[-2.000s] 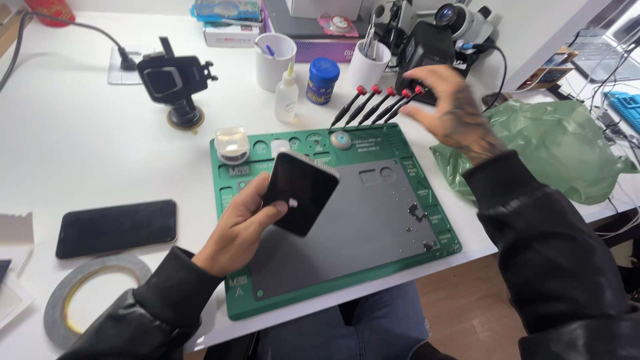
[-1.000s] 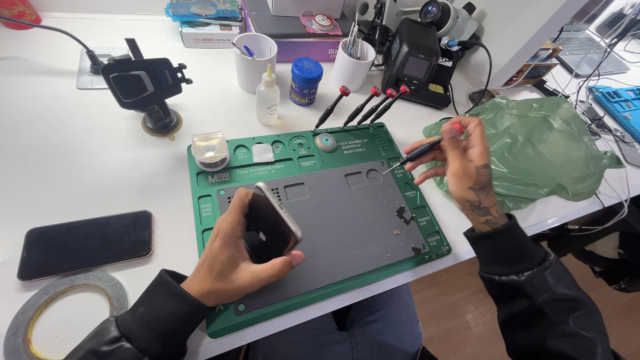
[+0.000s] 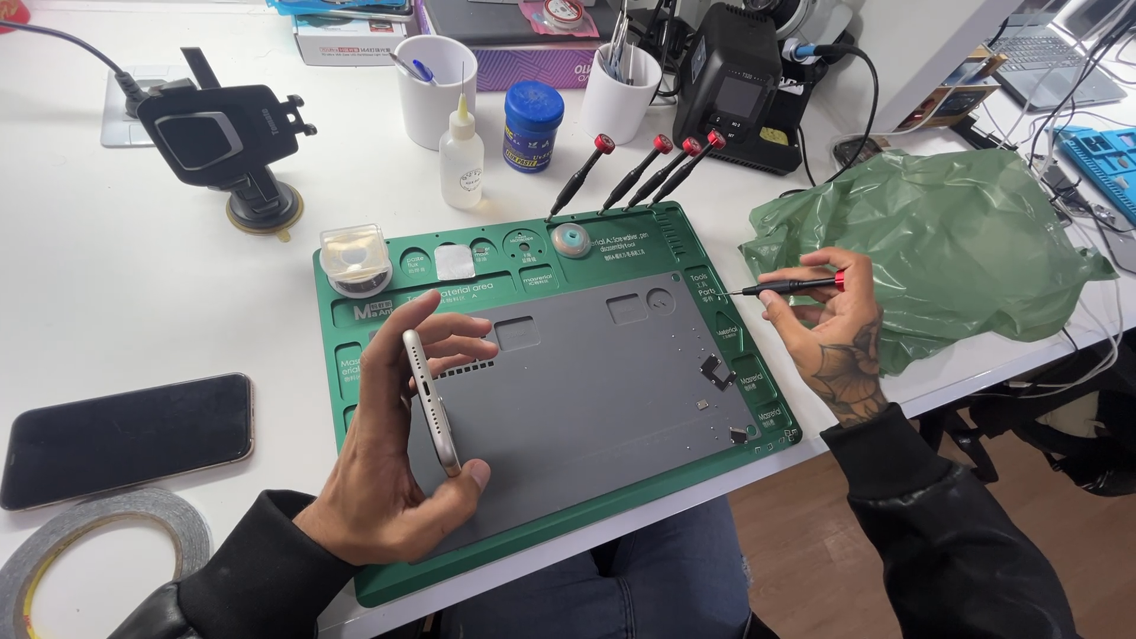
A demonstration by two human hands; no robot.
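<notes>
My left hand (image 3: 399, 453) holds a smartphone (image 3: 431, 404) on edge above the green and grey repair mat (image 3: 568, 382), its port end with the small holes facing me. A precision screwdriver (image 3: 794, 284) with a red cap lies between the fingers of my right hand (image 3: 830, 333), its tip pointing left over the mat's right border. Several more red-capped screwdrivers (image 3: 581, 177) stand tilted in the mat's back edge. Small black parts (image 3: 717, 373) and tiny screws lie at the right of the mat. The screen of the held phone is hidden.
Another phone (image 3: 129, 439) and a roll of tape (image 3: 191, 532) lie at left. A phone holder (image 3: 222, 138), white cups (image 3: 437, 93), a dropper bottle (image 3: 461, 164), a blue jar (image 3: 532, 129) and a black soldering station (image 3: 728, 89) stand behind. A green plastic bag (image 3: 932, 248) lies at right.
Two seconds ago my right hand was at the row of screwdrivers; now it holds one at the mat's right side. My left hand has turned the phone from screen facing up to on edge.
</notes>
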